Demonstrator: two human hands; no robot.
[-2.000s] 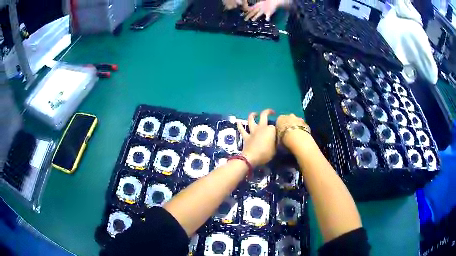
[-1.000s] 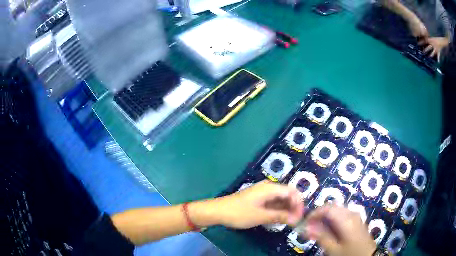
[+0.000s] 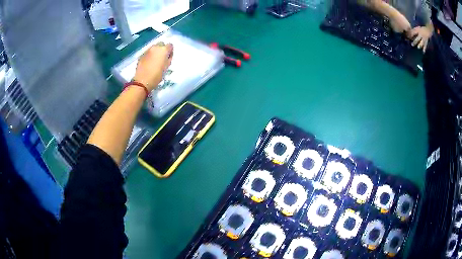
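Note:
My left hand [image 3: 155, 65], with a red string at the wrist, is over the clear shallow box [image 3: 195, 71] at the upper left. Its fingers are bent together above tiny greenish bits [image 3: 166, 81] on the whitish surface; whether they pinch a bit cannot be seen. My right hand is out of the picture. The black blister tray [image 3: 263, 132] lies at the lower right, cut off by the bottom edge. Its pockets hold silver-white electronic modules [image 3: 291, 198] with dark round centres and orange edges.
A smartphone in a yellow case [image 3: 177, 139] lies between box and tray. Red-and-black hand tools [image 3: 232, 53] lie right of the box. Black strips [image 3: 83, 126] are at the left. Another person's hands [image 3: 419, 37] are at a black tray [image 3: 354, 31] across the bench. Stacked trays [image 3: 439, 152] stand at the right.
The view has swung left from the tray. My left hand has left the modules and reached to the clear box. My right hand has gone out of the picture.

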